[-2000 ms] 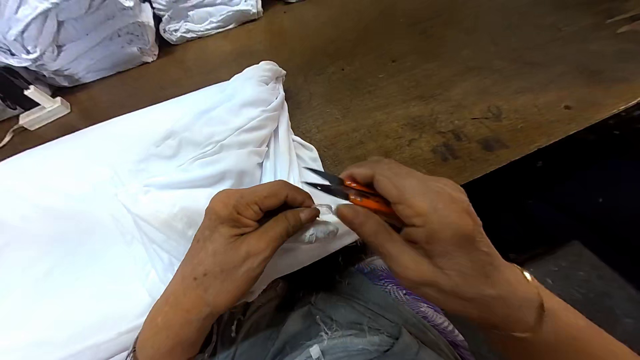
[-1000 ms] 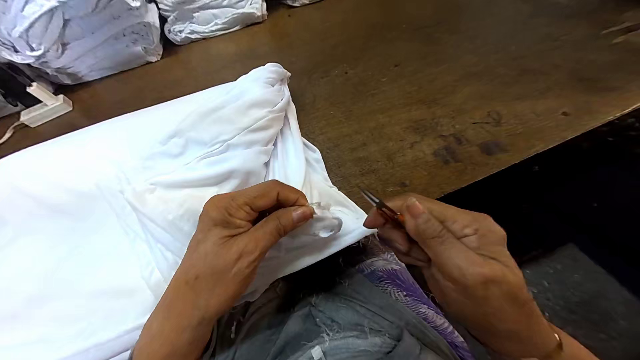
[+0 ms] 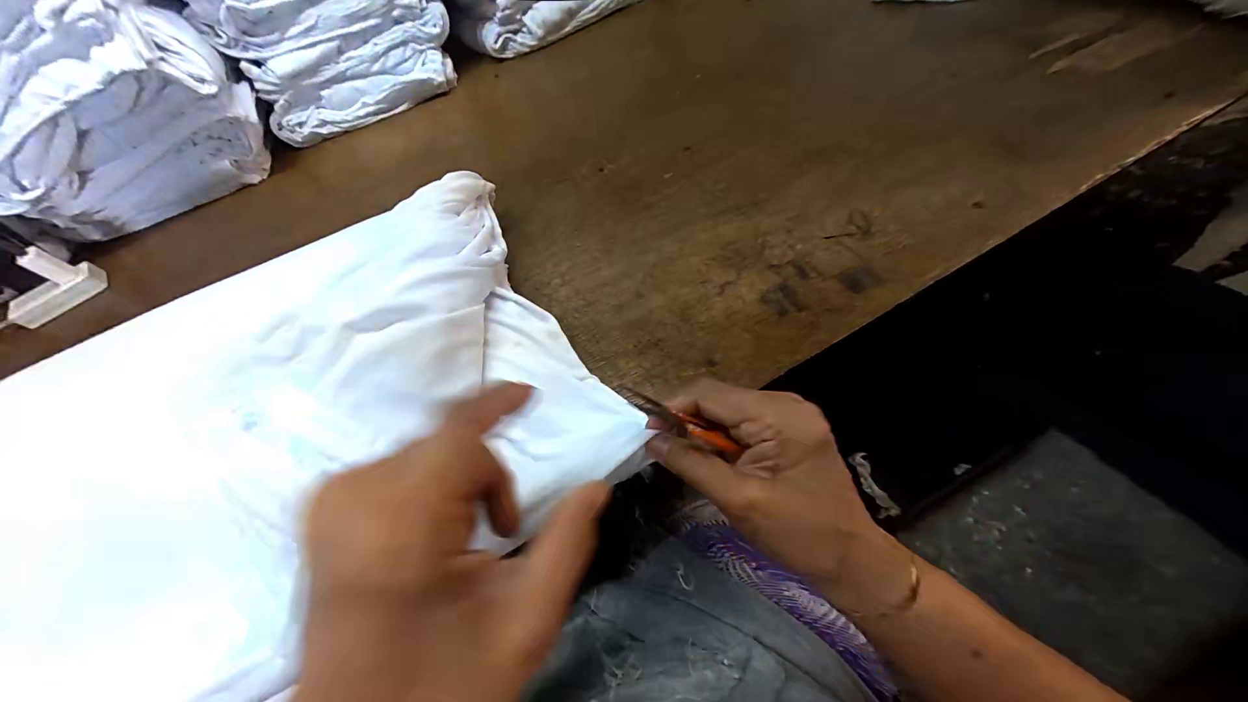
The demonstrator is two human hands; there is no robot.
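A white cloth [image 3: 370,361] lies spread over the left part of the wooden table, its right end gathered into folds and a corner. My right hand [image 3: 760,468] holds orange-handled thread snips [image 3: 707,435], dark blades pointing up and left, and its thumb and finger are at the cloth's corner; whether they pinch the fabric is hard to tell. My left hand [image 3: 439,546], blurred, is over the cloth's near edge with thumb and fingers apart and nothing between them.
Folded stacks of white cloth [image 3: 127,127] stand along the back left of the wooden table [image 3: 682,195]. A white plastic piece [image 3: 58,288] is at the left edge. The table's near edge runs diagonally at right, above a dark gap and grey floor. Grey and purple clothing covers my lap.
My left hand has let go of the small bit of cloth it was pinching and opened. My right hand, with the snips, has come to the cloth's corner.
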